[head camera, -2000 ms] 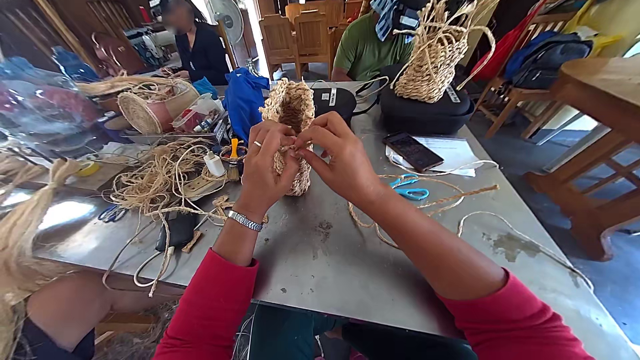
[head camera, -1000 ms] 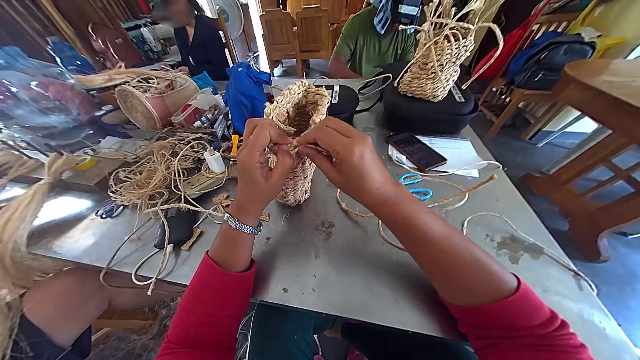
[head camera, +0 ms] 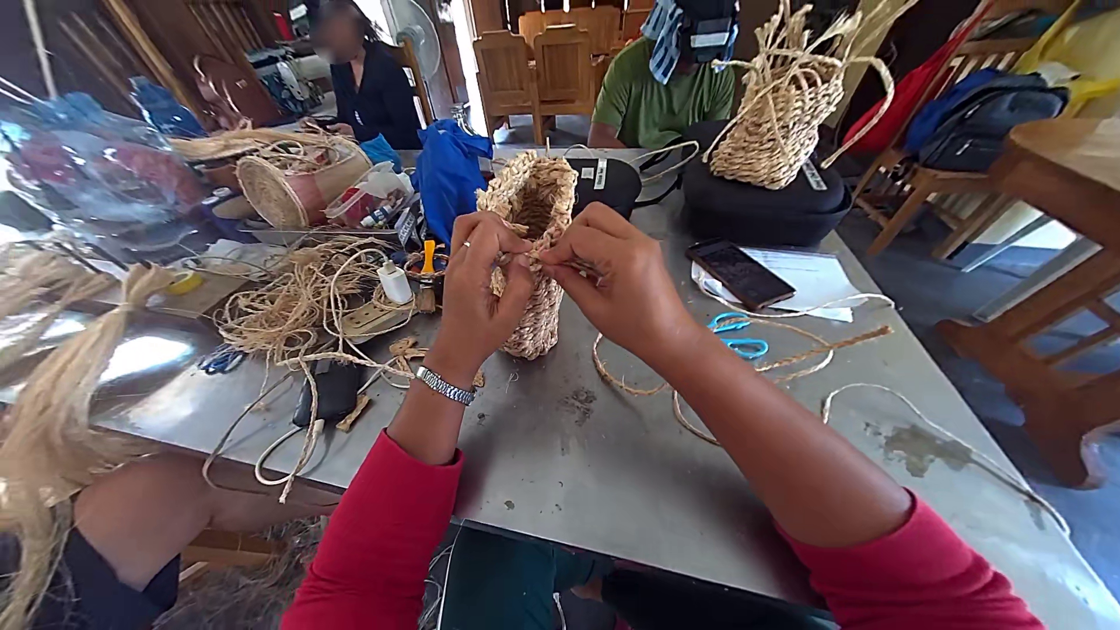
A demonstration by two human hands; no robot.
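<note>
A small woven natural-fibre basket (head camera: 535,328) stands on the metal-topped table, its opening facing up and toward me. My left hand (head camera: 486,284) pinches the near rim between thumb and fingers. Just to its right, my right hand (head camera: 608,276) pinches the same part of the rim, thumb and forefinger together. The fingertips of both hands almost meet there, and they partly hide the strand between them. Blue-handled scissors (head camera: 739,337) and a loose twisted cord (head camera: 809,357) lie to the right of my right hand.
A phone (head camera: 742,273) rests on papers at the right. Behind it, a larger woven basket (head camera: 779,122) sits on a black case (head camera: 761,206). Tangled fibre cords (head camera: 293,302), a white bottle (head camera: 395,283) and a blue bag (head camera: 446,175) are at the left. Other people sit around the table.
Both hands stay at the basket's near rim, with small finger movements. The basket stands more upright than two seconds ago, with more of its lower body in view.
</note>
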